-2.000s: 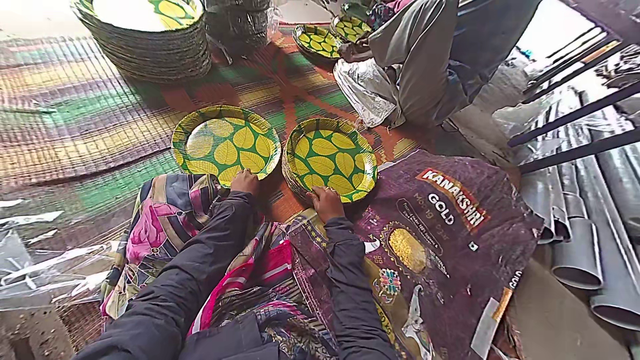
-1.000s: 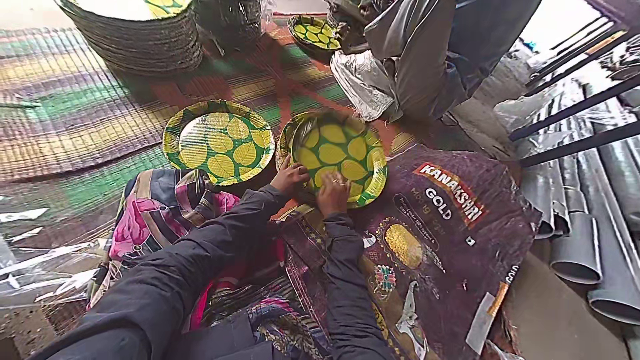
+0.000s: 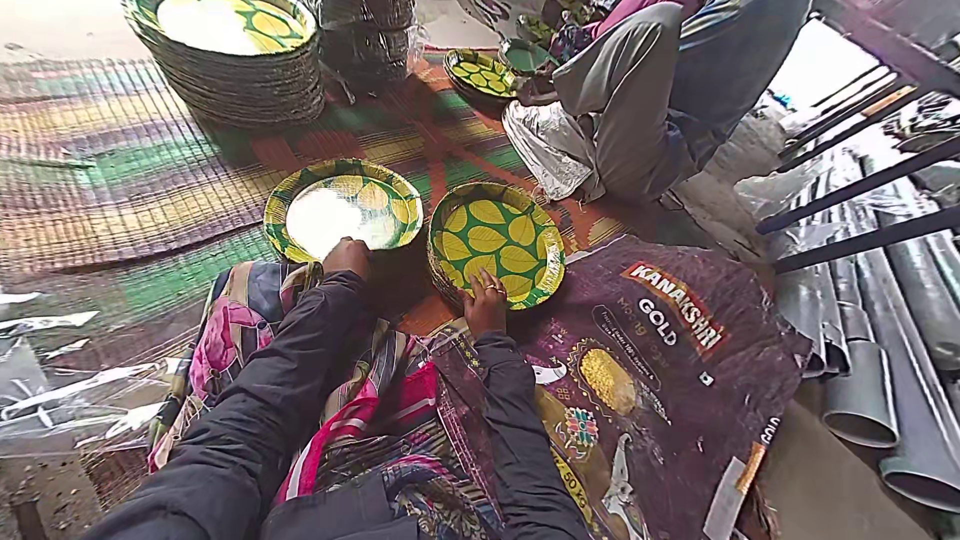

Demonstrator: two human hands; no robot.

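Note:
Two stacks of round plates with a green and yellow leaf print lie side by side before me. My left hand (image 3: 347, 259) is at the near rim of the left plate stack (image 3: 382, 214), whose top plate shines with glare; its fingertips are partly hidden, so its grip cannot be told. My right hand (image 3: 486, 300), a ring on one finger, rests its spread fingers on the near rim of the right plate stack (image 3: 499, 240). Patterned cloth (image 3: 390, 420) covers my lap below both sleeves.
A tall stack of like plates (image 3: 240, 82) stands at the back left, beside a dark wrapped bundle (image 3: 367, 45). A seated person (image 3: 637, 97) is near more plates (image 3: 480, 73). A printed purple sack (image 3: 675, 375) lies at right, with grey pipes (image 3: 862, 397) beyond. A striped mat (image 3: 187, 172) covers the floor.
A second ago both my hands were together at the right stack; now my left hand is at the left stack's rim, while my right hand remains at the right stack.

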